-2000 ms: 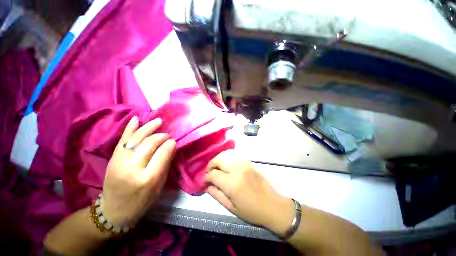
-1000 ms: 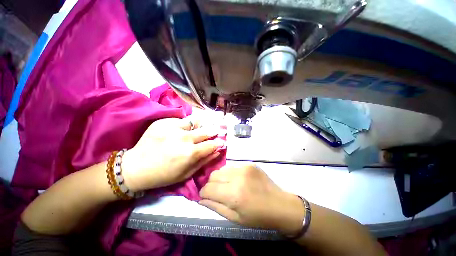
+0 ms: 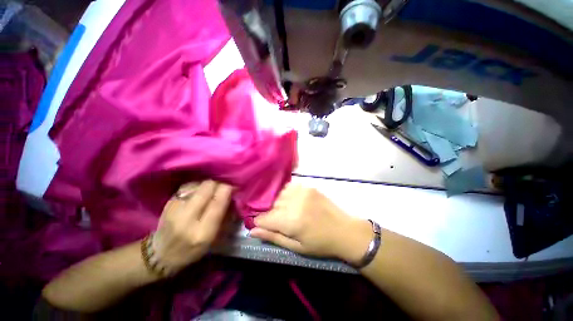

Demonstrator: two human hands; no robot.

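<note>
The shiny magenta cloth lies rumpled over the left of the machine table, its right edge by the needle area of the sewing machine. My left hand is on the cloth near the table's front, fingers bent and pinching a fold. My right hand pinches the cloth's front right corner near the table edge, its fingertips partly hidden. The presser foot area is dark and blurred, with glare on the cloth beside it. A silvery knob sits just in front of it.
Dark blue snips and black-handled scissors lie right of the needle, beside pale blue-grey scraps. A black pouch-like item is at the right. A measuring scale runs along the front edge; a blue strip is at the left.
My left hand has moved back from near the needle, left and towards the front edge. My right hand still holds the corner. The cloth has bunched up between the hands and the machine.
</note>
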